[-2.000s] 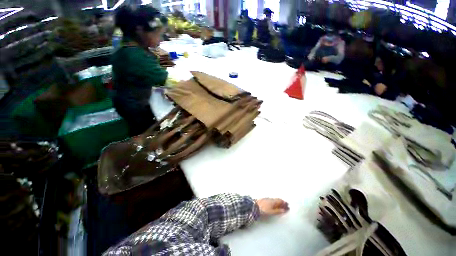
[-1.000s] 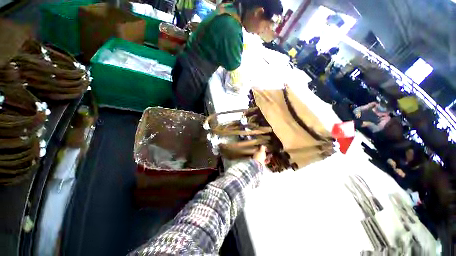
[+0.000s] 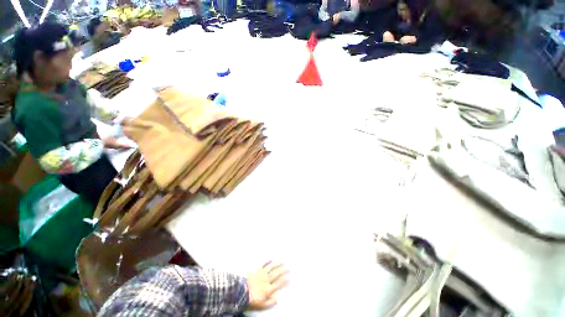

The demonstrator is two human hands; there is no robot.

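Observation:
My left hand (image 3: pixel 266 285) rests palm down on the white table (image 3: pixel 310 204), fingers apart, holding nothing; a checked sleeve leads to it. A stack of brown tote bags (image 3: pixel 179 151) lies fanned beyond it to the left. Brown handles (image 3: pixel 133 207) with small white bits hang off the table edge over the carton. A stack of beige tote bags (image 3: pixel 489 247) lies at the right, with beige straps (image 3: pixel 427 288) at its near end. My right hand is not in view.
A reddish-brown carton (image 3: pixel 102 266) stands below the table edge at left. A person in green (image 3: pixel 46 124) stands beyond it, next to a green crate (image 3: pixel 62 232). A red triangular marker (image 3: pixel 311 69) stands mid-table. Black cloth pieces (image 3: pixel 396 48) and other people are at the far side.
My left hand has left the brown handles, where it was a second ago, and now lies on the table. The view has turned right, back toward the beige stack.

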